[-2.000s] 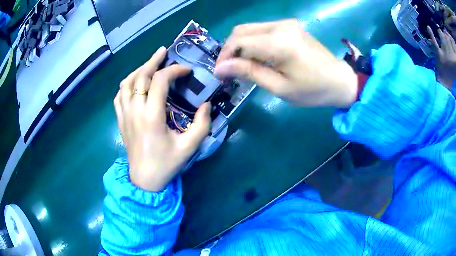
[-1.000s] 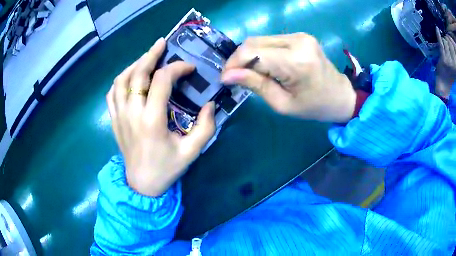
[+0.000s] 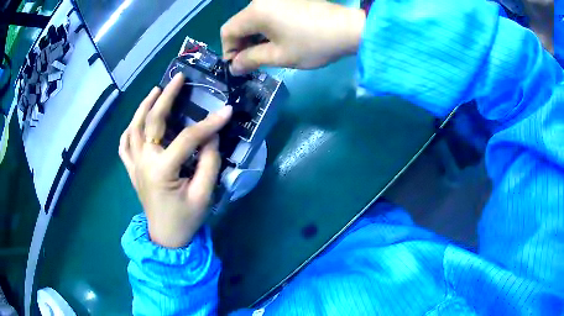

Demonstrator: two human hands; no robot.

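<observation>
The open device unit (image 3: pixel 263 114) lies tilted on the green belt, its insides facing up. The black inner module (image 3: pixel 201 102) with a paler top fills its left side. The circuit board (image 3: pixel 247 111) is dark at the right side. A white round base (image 3: pixel 246 179) shows under the lower edge. My left hand (image 3: pixel 173 160) lies over the module's left and lower side, fingers spread, holding the unit. My right hand (image 3: pixel 278 37) is at the unit's top edge, thumb and fingertips pinched on a black cable (image 3: pixel 230 77). Whether it also holds a tool is hidden.
Small dark foam pieces (image 3: pixel 46 77) lie piled on the white board (image 3: pixel 74 117) at the upper left, with a black strip along its edge. A white disc (image 3: pixel 54 303) is cut off at the lower left. The belt (image 3: pixel 321 185) has a rail at its near edge.
My right hand has moved left and up to the unit's top edge. My left index finger has moved toward the module's right side. The coworker's unit and hands at the upper right are out of view.
</observation>
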